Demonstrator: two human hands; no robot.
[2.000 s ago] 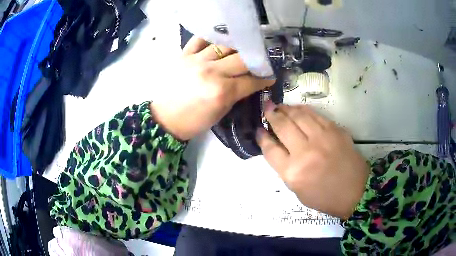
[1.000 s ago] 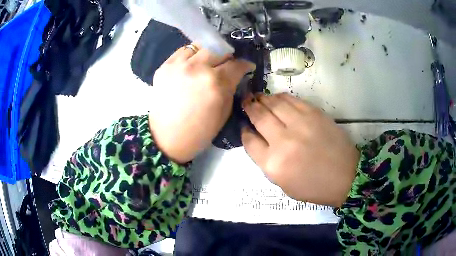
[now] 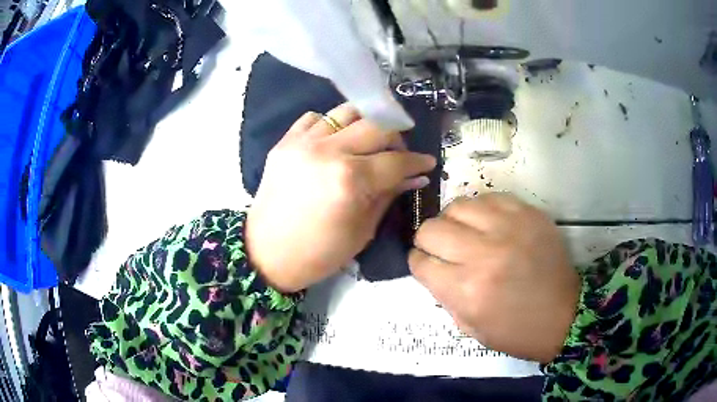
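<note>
A partly sewn black pouch [image 3: 275, 110] lies on the white machine table, its wide flat panel showing left of my left hand and its lower end below my fingers. A zipper [image 3: 417, 210] runs down it between my hands. My left hand [image 3: 330, 188] presses flat on the fabric, fingers pointing right, just below the presser foot [image 3: 417, 90]. My right hand [image 3: 495, 271] has curled fingers on the fabric's right edge and pinches it by the zipper. The needle point is too blurred to tell.
A pale machine part [image 3: 338, 55] hangs over my left fingers. A cream ribbed knob [image 3: 488, 137] stands right of the foot. A blue bin [image 3: 47, 157] and a heap of black pieces [image 3: 137, 78] are at left. A slim dark tool [image 3: 700, 184] lies far right.
More of the flat black panel shows at left than two seconds ago. My right hand's fingers have curled and sit lower, with more zipper visible. The camera view has also shifted.
</note>
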